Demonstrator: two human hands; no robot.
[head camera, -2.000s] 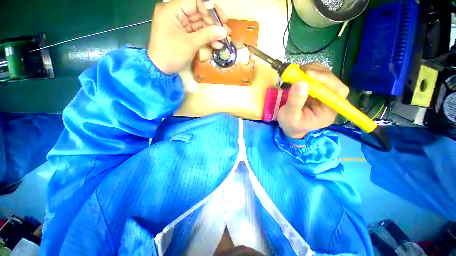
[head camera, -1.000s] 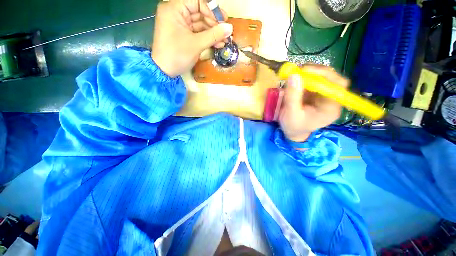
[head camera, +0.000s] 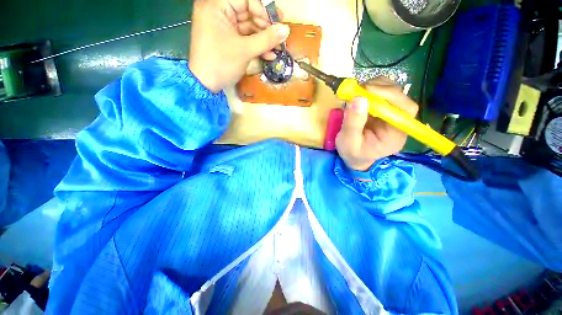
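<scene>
My right hand (head camera: 374, 126) holds the yellow-handled soldering iron (head camera: 400, 120) like a pen, its tip pointing left, close to the right rim of the round circuit board (head camera: 278, 66). The board is a dark disc with a pale centre, over the orange-brown jig (head camera: 301, 42). My left hand (head camera: 231, 46) pinches a narrow grey-black strip (head camera: 272, 13) above the disc; I cannot tell if it is tweezers or a lead. A thin silvery solder wire (head camera: 117, 42) runs from the left spool (head camera: 26, 71) to my left hand. Whether the iron tip touches the disc is unclear.
The jig lies on a cream work board (head camera: 271, 126). A pink block (head camera: 333, 129) sits beside my right hand. A round metallic tub (head camera: 411, 13) with wire wool stands behind. At right are a blue box (head camera: 477, 64), a yellow square piece (head camera: 524, 109) and a black fan (head camera: 553, 126).
The iron and my right hand have shifted slightly left, and the handle's rear end has moved left and down. The left hand and disc have hardly moved.
</scene>
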